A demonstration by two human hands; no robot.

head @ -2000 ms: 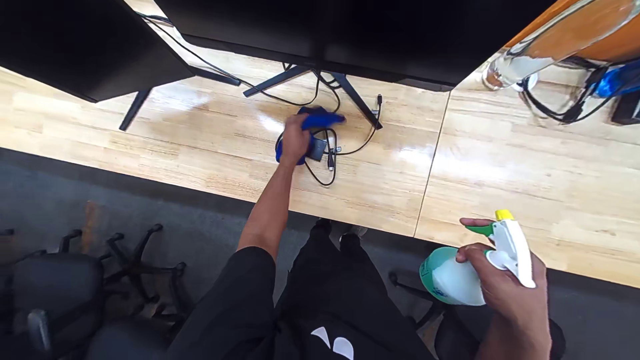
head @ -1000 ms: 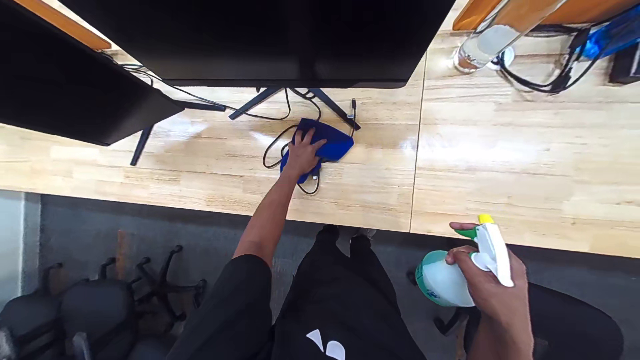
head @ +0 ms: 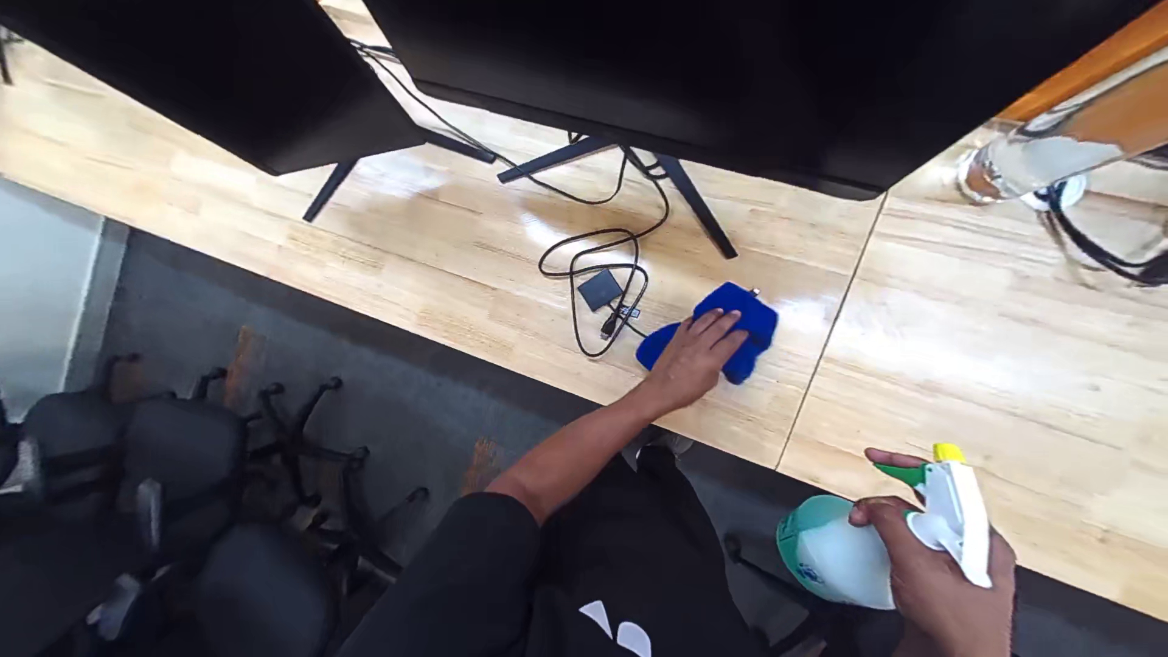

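My left hand [head: 695,360] presses a blue cloth [head: 750,319] flat on the wooden table [head: 438,265], near its front edge. A small connector tip pokes out at the cloth's upper edge, and a cable runs under its left side. Left of the cloth lies a coiled black cable [head: 573,239] with a small dark square adapter [head: 599,290]. At the lower right, past the table's front edge, my right hand [head: 949,575] grips a spray bottle [head: 835,552] by its neck. The bottle has a white head with a green trigger and a yellow nozzle.
Two black monitors [head: 639,82] stand along the back; their stand legs [head: 698,208] rest on the table. A seam [head: 830,338] crosses the tabletop right of the cloth. A clear cylindrical object [head: 1013,164] and black cables are at the upper right. Black office chairs [head: 182,447] stand at the lower left.
My left hand has moved right with the blue cloth, off the adapter and coiled cable, which now show uncovered. My right hand still holds the spray bottle. The view has turned.
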